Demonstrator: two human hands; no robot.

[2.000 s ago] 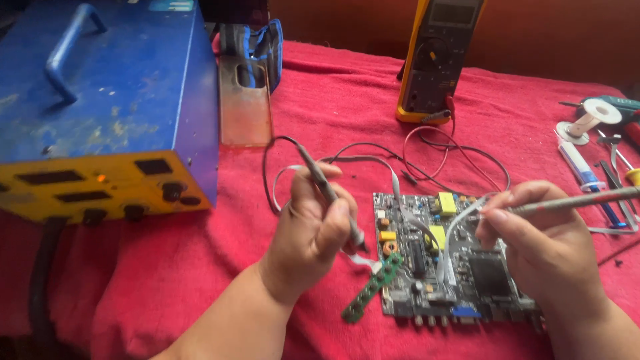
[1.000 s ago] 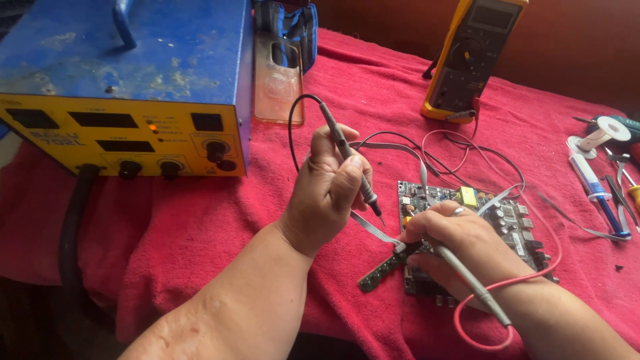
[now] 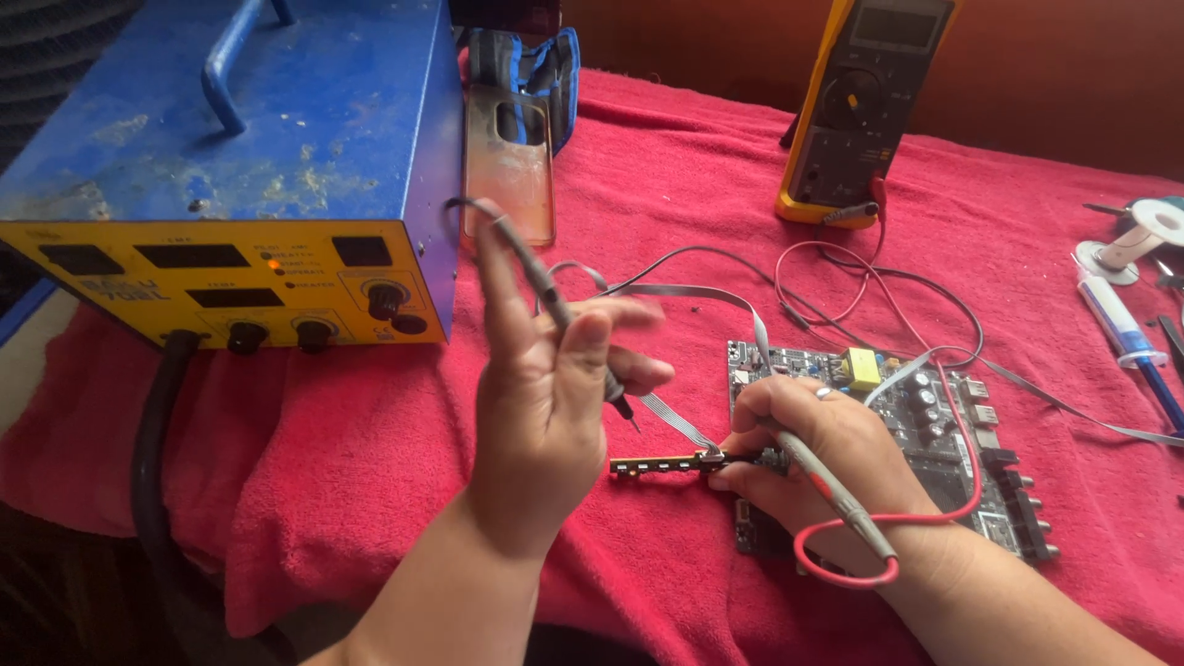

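My left hand [image 3: 550, 388] holds a grey multimeter probe [image 3: 546, 277] between thumb and palm, its fingers spread and partly blurred, the metal tip pointing down toward a small button board [image 3: 659, 465]. With my right hand [image 3: 823, 453] I pinch the end of that board, where a grey ribbon cable [image 3: 680, 421] joins it. A second grey probe with a red lead [image 3: 837, 499] rests in the same hand, its tip hidden by the fingers. Under and behind my right hand lies a large circuit board [image 3: 953, 444] with a yellow transformer [image 3: 861, 368].
A blue and yellow rework station [image 3: 314, 268] stands at the left. Behind are a clear phone case [image 3: 509, 176] and a yellow-cased multimeter [image 3: 856, 102], upright. A solder spool [image 3: 1156, 220] and a syringe [image 3: 1110, 310] lie at the right on the red cloth [image 3: 370, 481]. Test leads cross the cloth.
My right hand has gone from a white-tipped tool or cable area above the large board to gripping the small board. That board has turned from slanted to nearly level. My left fingers have spread.
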